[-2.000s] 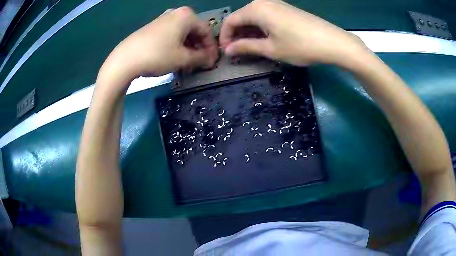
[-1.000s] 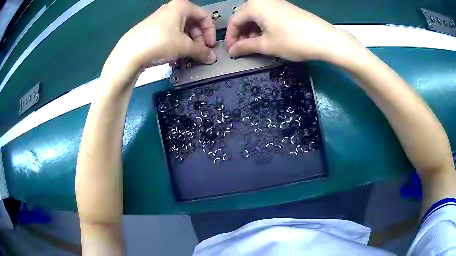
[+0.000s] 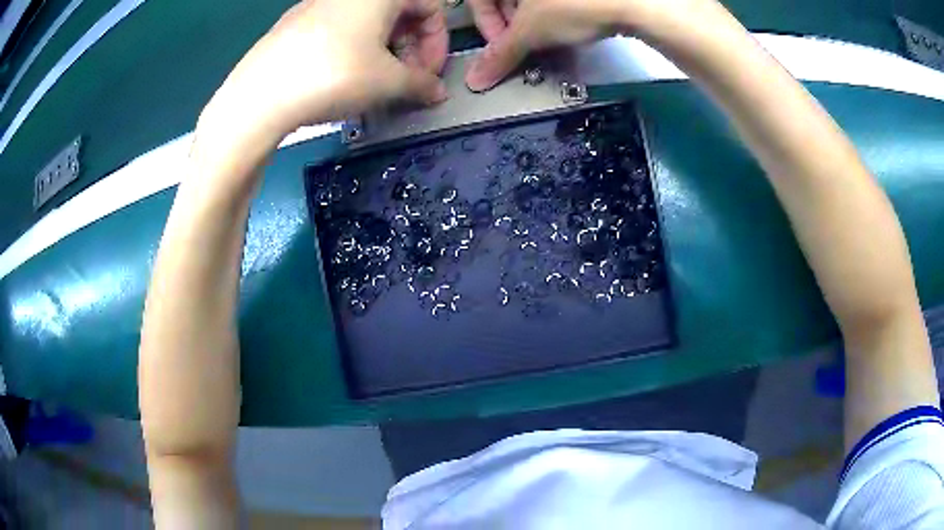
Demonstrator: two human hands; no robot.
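Note:
A flat grey bar [image 3: 502,101] lies along the far rim of the black parts tray [image 3: 507,367]. Its right end shows small round and square details. Many tiny shiny rings [image 3: 440,295] lie loose in the tray. My left hand [image 3: 347,57] and my right hand [image 3: 549,26] are bare, close together at the top edge and partly cut off. Their thumbs are on or just above the grey bar, with fingers bent beyond it. A small round stud shows between the hands at the top edge. Whether the fingertips pinch anything is hidden.
The green bench [image 3: 745,259] surrounds the tray, with a white strip [image 3: 124,212] behind it. Another grey bar [image 3: 57,174] lies on the green belt at left, and one more [image 3: 919,41] at the upper right. Light clothing shows below.
The tray, bar and hands sit higher in the view than before. The fingers have shifted against the bar, and more of its right end with its round details now shows.

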